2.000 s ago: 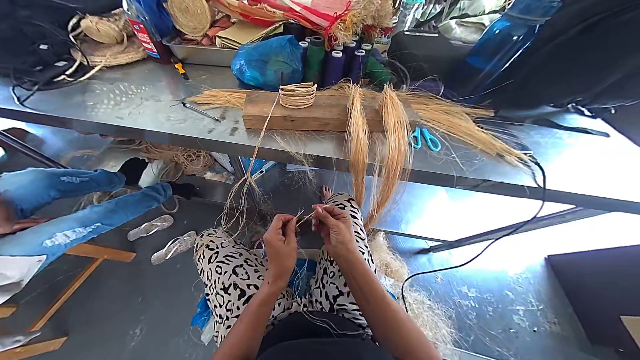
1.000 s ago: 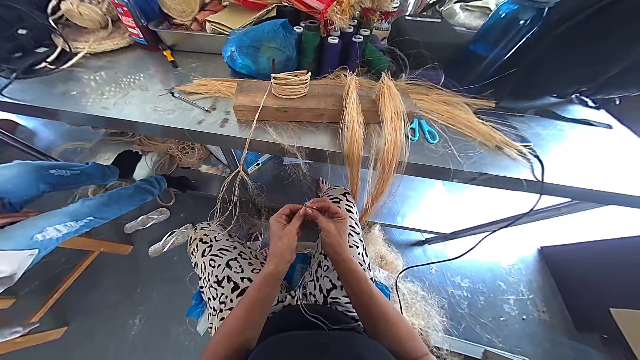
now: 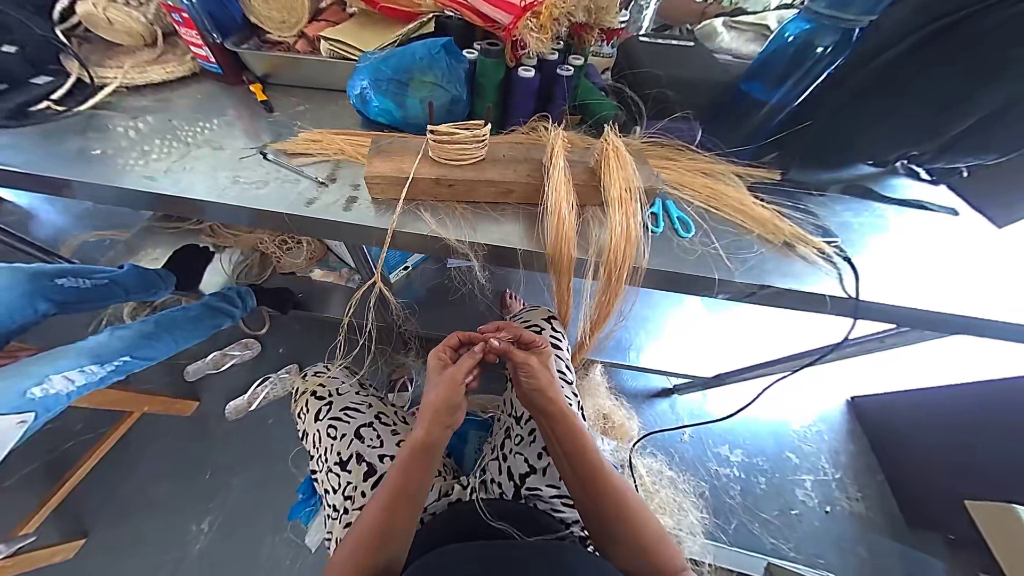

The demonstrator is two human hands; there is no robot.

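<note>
My left hand (image 3: 453,376) and my right hand (image 3: 524,364) meet above my lap, fingertips pinching thin pale plant fibers (image 3: 494,339) between them. On the table ahead lies a wooden block (image 3: 512,182) with a braided fiber cord (image 3: 458,144) wound around pegs at its top. From there the cord hangs over the table's front edge and splits into loose strands (image 3: 370,308) left of my hands. Two hanks of straw-colored fiber (image 3: 560,232) (image 3: 620,232) drape over the block and down past the edge. More fiber (image 3: 728,192) lies behind and beside the block.
The metal table (image 3: 200,188) also bears turquoise-handled scissors (image 3: 670,218), a pen (image 3: 293,168), a blue plastic bag (image 3: 412,84), thread cones (image 3: 522,94) and a blue bottle (image 3: 800,60). A person's jeans-clad legs (image 3: 120,336) are at left, near sandals (image 3: 262,392). A black cable (image 3: 744,404) hangs at right.
My hands were slightly apart two seconds ago, with fiber between them; now their fingertips are together. The wound cord and the hanks have stayed in place.
</note>
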